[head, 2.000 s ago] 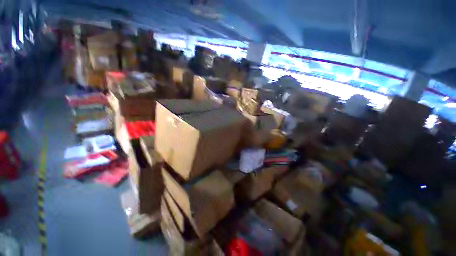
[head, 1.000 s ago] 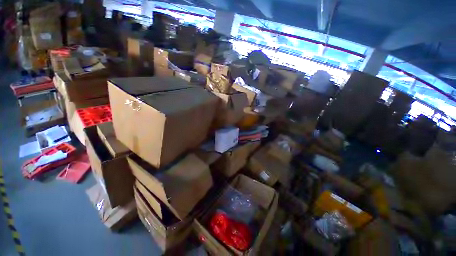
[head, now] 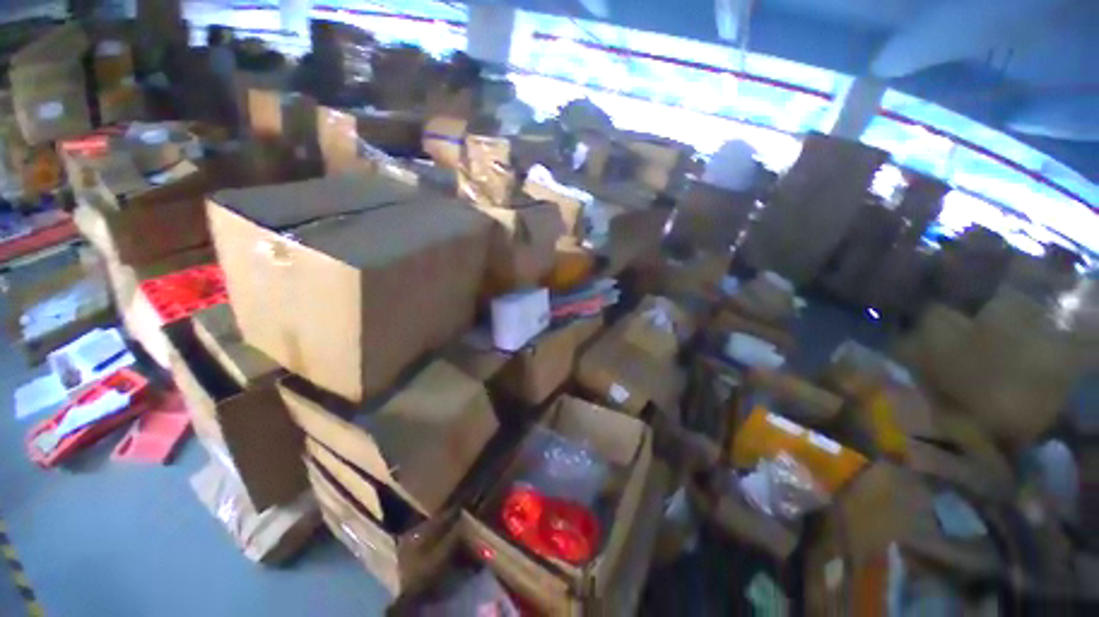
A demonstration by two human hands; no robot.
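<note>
No hand is in view. Nearest in front, an open carton [head: 627, 512] holds a bright red bundle [head: 550, 526] beside crinkled clear plastic [head: 560, 468]. To its left stands another carton with flaps partly up [head: 434, 434]. Above it sits a large closed carton [head: 422, 301] with tape on its side. A small white box [head: 519, 318] stands just right of the large carton. An orange-yellow carton [head: 795, 451] with a white label lies to the right, with clear plastic in front of it.
Red trays [head: 87, 416] with white items lie on the blue-grey floor [head: 157, 542] at left. A yellow-black line [head: 17, 579] runs at the lower left corner. Heaped cartons fill the middle and right, partly blurred. Windows [head: 651, 84] and a pillar stand behind.
The view has swung right, so the cartons have shifted left in the picture. The red bundle in the open carton shows more fully than in the oldest frame. No hand appears in any frame.
</note>
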